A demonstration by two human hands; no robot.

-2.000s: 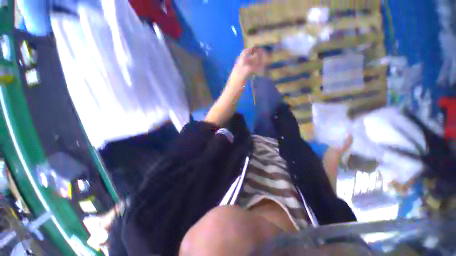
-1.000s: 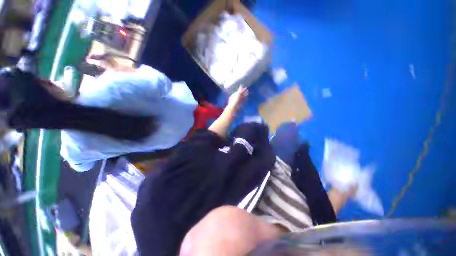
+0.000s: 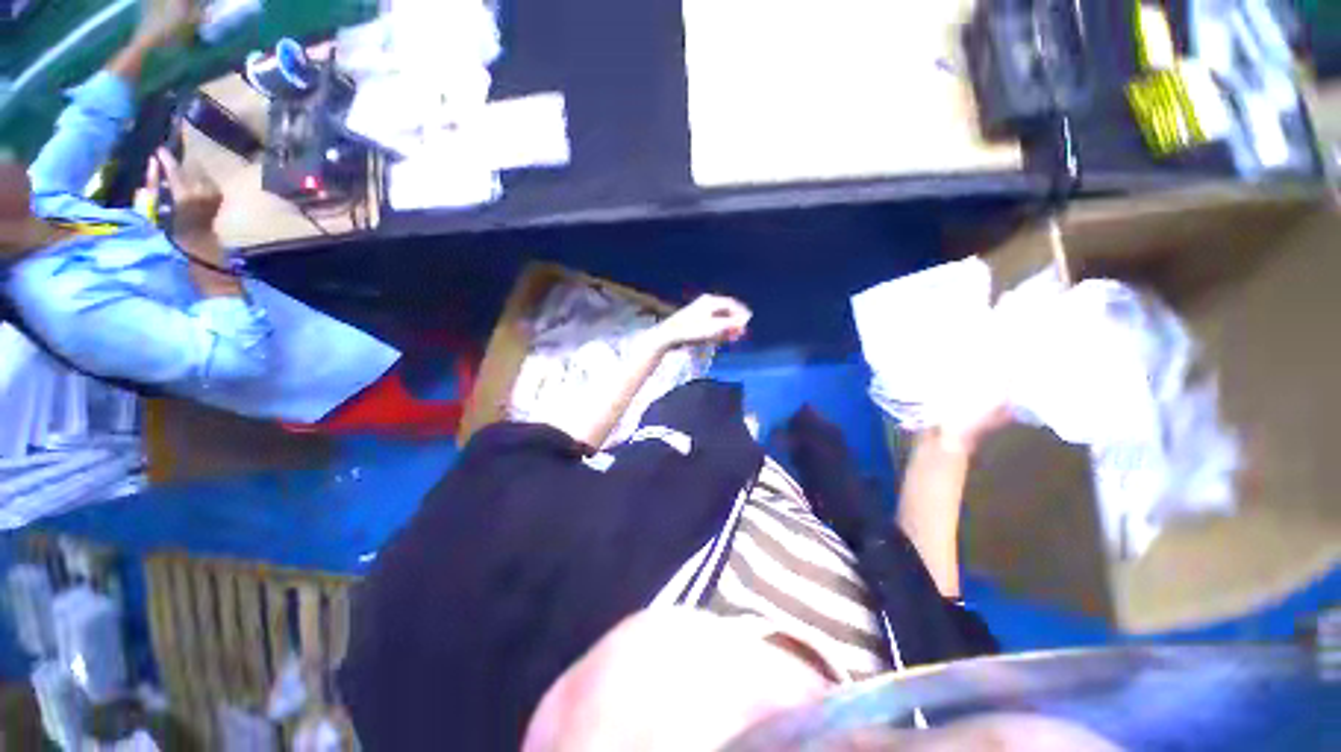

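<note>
My right hand, small and partly hidden, grips a bundle of thin white packing sheets. The sheets fan out over the near side of a large brown carton. More bunched white packing lies against them and reaches into this carton; I cannot tell if it is part of the same bundle. My left hand is over the edge of a smaller carton filled with white packing. Its fingers are curled and nothing shows in it.
A black-topped bench crosses the top, with stacked white pieces, a pale board and a dark device. A person in a light blue shirt works at left, near a red stool. A wooden pallet is lower left.
I have turned and moved towards the bench; the large carton is now in view at right. The white sheets in my right hand have come up to it. The other person is now farther left.
</note>
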